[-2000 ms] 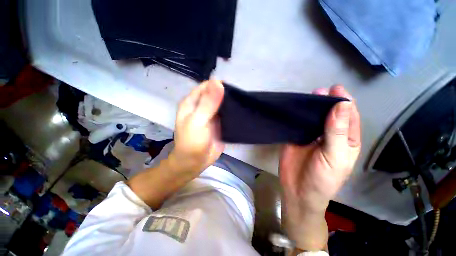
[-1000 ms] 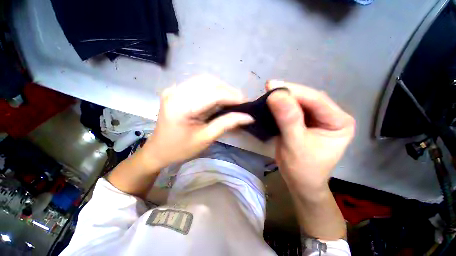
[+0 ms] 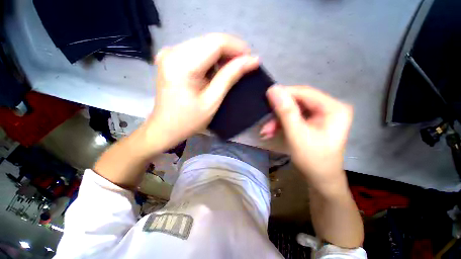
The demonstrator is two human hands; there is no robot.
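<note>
A dark fabric piece (image 3: 242,105) is held in the air between both hands, above the front edge of the table. My left hand (image 3: 194,83) pinches its upper left side between thumb and fingers and hides part of it. My right hand (image 3: 311,124) pinches its right corner with thumb and index finger. The piece hangs tilted, its lower corner pointing toward the white top. A stack of dark pieces (image 3: 96,25) with pale edge lines lies at the upper left of the table.
The whitish-grey table cover (image 3: 333,45) has small specks on it. The large dark iron (image 3: 424,76) with a pale rim and thin metal rod stands at the right edge. Red cloth (image 3: 38,114) lies beyond the table's left edge. The tiled floor is strewn with cloth.
The dark piece went from stretched wide between the hands, to bunched, to partly spread and tilted. The view has shifted; the light blue stack is out of view.
</note>
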